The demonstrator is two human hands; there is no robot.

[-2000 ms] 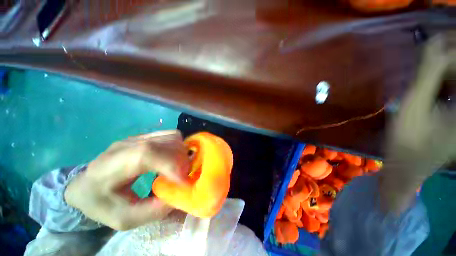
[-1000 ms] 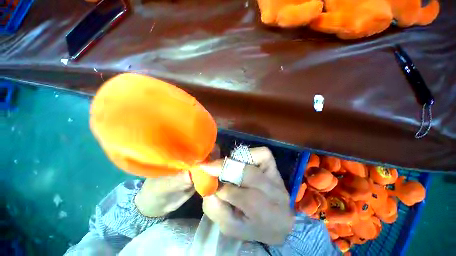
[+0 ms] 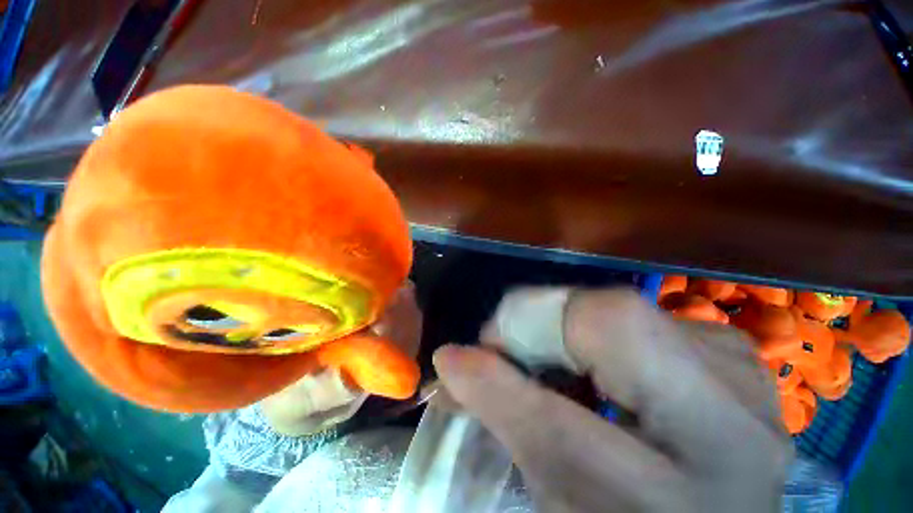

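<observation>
A bright orange plush toy (image 3: 240,190) with a yellow-ringed face patch (image 3: 240,301) and a curved orange stub (image 3: 375,366) fills the left of the view. My left hand (image 3: 315,401) holds it from below and behind at the stub end, mostly hidden by the toy. My right hand (image 3: 641,391), blurred, is to the right of the stub, with a whitish wrap (image 3: 536,326) on one finger and the thumb towards the toy. A short thin pale line shows between stub and right thumb; whether it is needle or thread, and whether the fingers grip it, is unclear.
The brown-covered table (image 3: 561,190) runs across the top, with a white paper scrap (image 3: 709,151), a dark phone (image 3: 135,50) and a black tool (image 3: 891,40). A blue crate (image 3: 866,431) of orange pieces (image 3: 806,346) stands at lower right, partly behind my right hand.
The toy has turned so its face patch shows, and now looks larger. My right hand has moved right, away from the stub. The orange pile on the table has left the view.
</observation>
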